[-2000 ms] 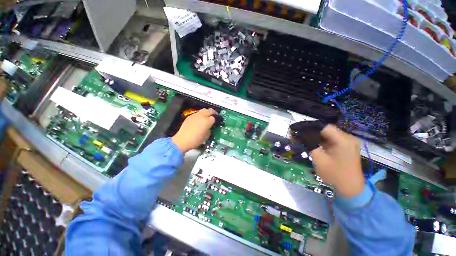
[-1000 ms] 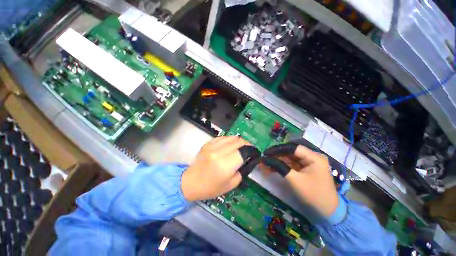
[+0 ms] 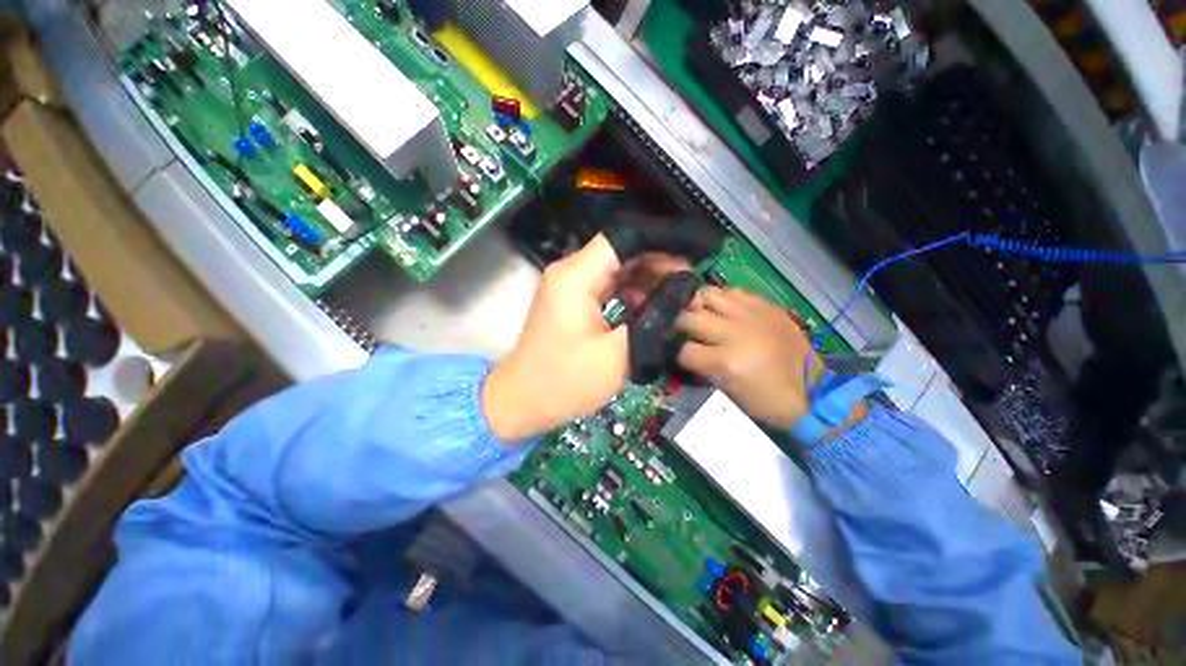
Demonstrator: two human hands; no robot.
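Note:
My left hand and my right hand meet over the upper left part of a green circuit board. The fingers of both are closed around a dark, rounded black piece between them. Whether part of this black is a fingertip covering cannot be told. My hands hide part of the board below. A long white-silver heat sink stands on the board, partly behind my right sleeve.
Another populated green board lies at upper left. A black box with an orange item is between the boards. Beyond the rail are a bin of silver pieces and a black tray. A capacitor carton is at left. A blue coiled cord crosses at right.
My hands came together from apart and now close around the black piece. The view has turned and shifted, so the boards and bins sit differently in the picture.

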